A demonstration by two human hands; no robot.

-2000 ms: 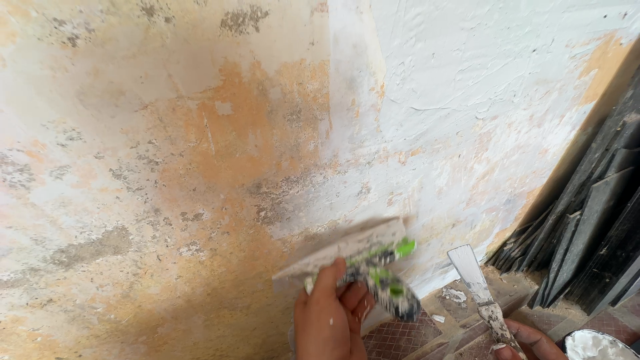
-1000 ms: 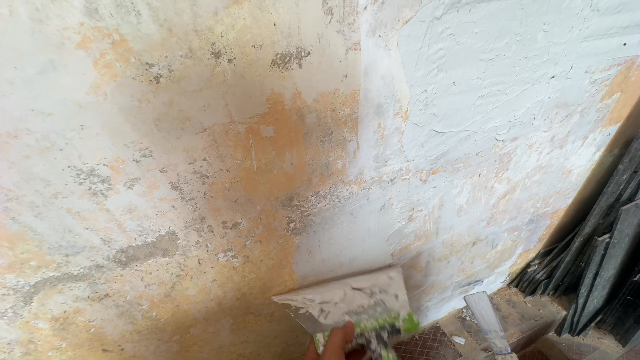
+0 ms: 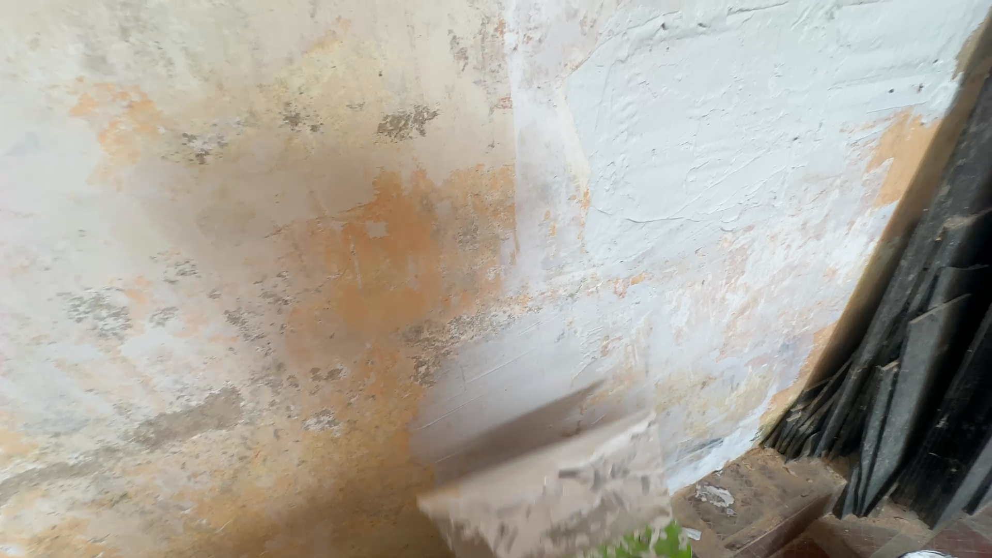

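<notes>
A wide putty-smeared finishing knife (image 3: 550,484) with a bright green part at its handle is at the bottom centre, its long edge just off the wall or touching it; which, I cannot tell. My hands are outside the frame, so no grip is visible. Behind the blade lies a smooth pale patch of filler (image 3: 504,376) on the wall. The worn wall (image 3: 387,287) shows orange, cream and grey flaking spots at the left. White, ridged filler (image 3: 713,132) covers its upper right.
Dark grey slabs or boards (image 3: 907,364) lean upright against the wall at the right. Near them, dusty floor tiles (image 3: 756,496) carry a dried white splat (image 3: 714,496). The rim of a white container (image 3: 926,554) shows at the bottom right edge.
The pale patch on the wall has grown since the oldest frame. My hands and the narrow putty knife, seen two seconds ago, are out of view. The view has shifted.
</notes>
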